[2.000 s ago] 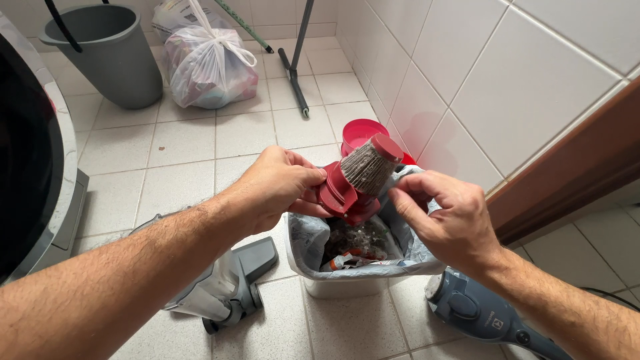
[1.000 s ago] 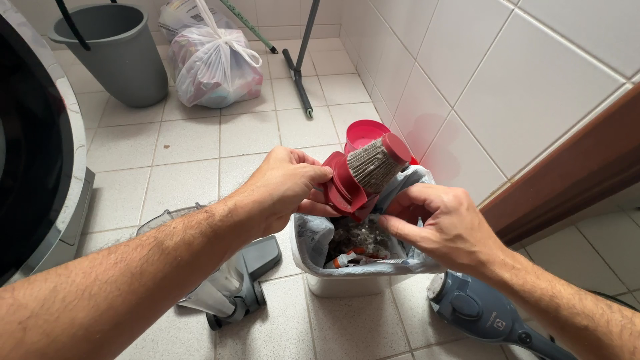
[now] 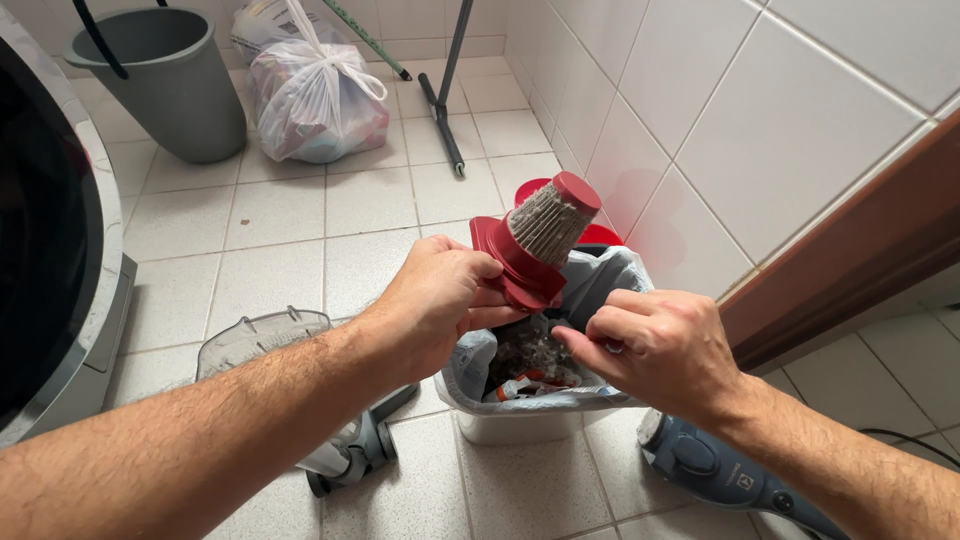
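Note:
My left hand grips the red plastic base of a cone-shaped pleated vacuum filter, which is tilted and coated with grey dust. Both are above a white waste bin lined with a pale plastic bag. Inside the bin lie grey dust clumps and crumpled wrappers. Over the bin's right side is my right hand, its fingers curled and its thumb pointing at the dust; whether something is pinched in it is hidden. It does not touch the filter.
An Electrolux handheld vacuum body lies right of the bin. On the left are a clear dust container and a vacuum floor head. Red containers stand behind the bin. Farther back are a grey bucket, a tied plastic bag and a squeegee.
My right hand, close against the filter's base a second ago, is now apart from it, lower and to the right. The filter stays in my left hand, tipped more upright.

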